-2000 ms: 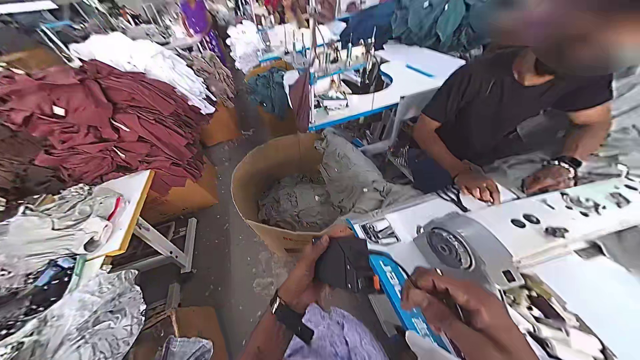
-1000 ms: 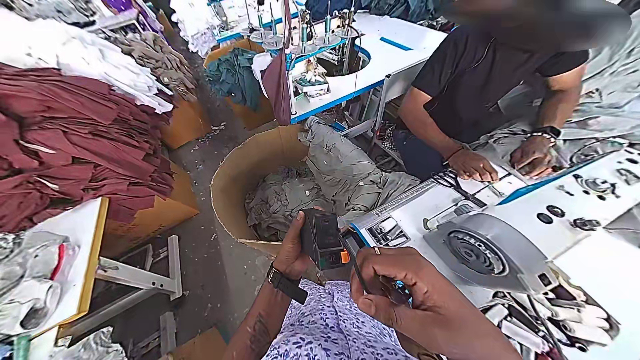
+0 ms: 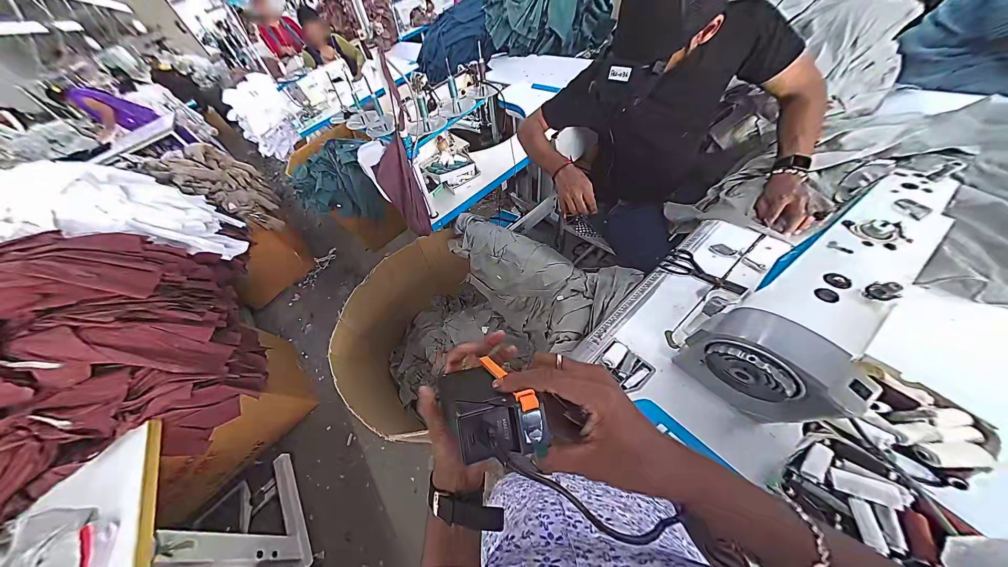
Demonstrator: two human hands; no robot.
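Observation:
A small black device with orange clips and a black cable is held over my lap, between both hands. My left hand grips it from its left side and behind, a black band on that wrist. From the right, my right hand closes on the same device near an orange clip and a shiny metallic part. Beyond them stands a round cardboard bin with grey cloth inside and draped over its rim. The white sewing machine is to the right of my hands.
A person in a black shirt sits across the machine, one hand on grey fabric. Scissors lie on the machine bed. Maroon cloth is piled at left, near a white table. Thread spools and rolls lie at lower right.
My right hand has moved onto the device, which is now between both hands. The seated person's one hand has left the machine bed. The view has shifted.

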